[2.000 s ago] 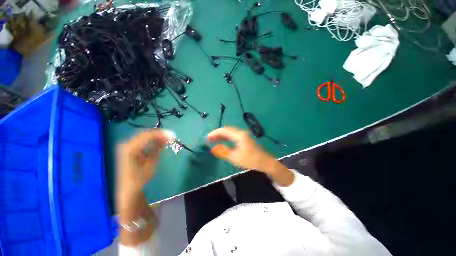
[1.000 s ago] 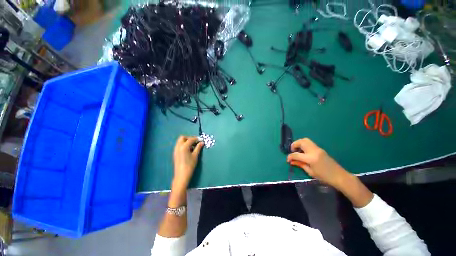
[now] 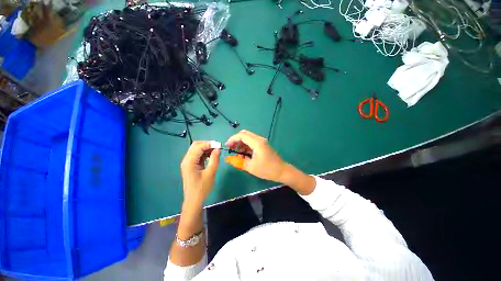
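Observation:
My left hand (image 3: pixel 199 164) pinches a small white part (image 3: pixel 215 145) between thumb and index finger, near the table's front edge. My right hand (image 3: pixel 254 156) is just right of it and holds the plug end of a black cable (image 3: pixel 239 153); an orange patch shows at its fingers. The cable end points at the white part; whether they touch is too small to tell. A thin black cord (image 3: pixel 276 116) runs up from behind my right hand. The pile of white parts is not visible.
A large heap of black cables (image 3: pixel 144 55) lies upper left on clear plastic (image 3: pixel 215 23). A smaller cable group (image 3: pixel 296 60) lies upper centre. A blue tote (image 3: pixel 68 186) stands left. Orange scissors (image 3: pixel 373 109), a white cloth (image 3: pixel 420 72) and white cables (image 3: pixel 379 27) lie right.
My right hand has taken the black cable from the table and brought it left to my left hand. My left hand has lifted from the white pile with a white part.

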